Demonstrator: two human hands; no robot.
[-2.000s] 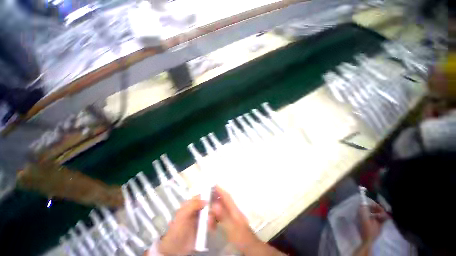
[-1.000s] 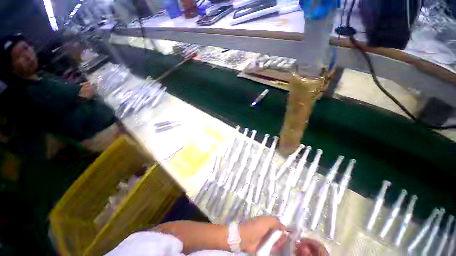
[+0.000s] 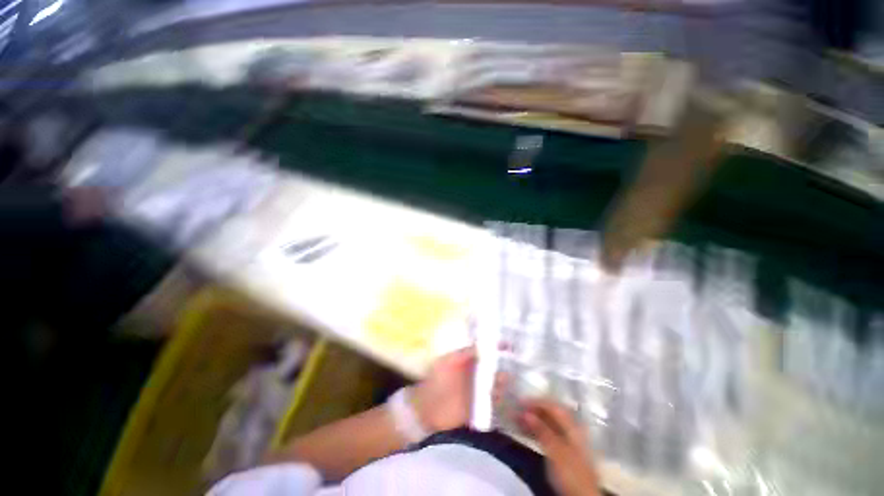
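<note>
The frame is blurred. My left hand is shut on a slim white and grey handheld device, held upright above the near bench edge. My right hand is just to the right of the device, apart from it, with fingers partly curled; whether it holds something small cannot be told. Rows of similar devices lie on clear plastic to the right. Yellow label sheets lie on the bench ahead and left of my hands.
A yellow crate with mixed parts stands at lower left. Dark tools lie on the bench. A green belt runs behind, with one loose device on it. A brown post stands at the belt. A co-worker's hand is at far left.
The view has swung left and blurred. My left hand now holds the device upright, clearly in view. My right hand now shows apart from it. The co-worker's face is no longer discernible.
</note>
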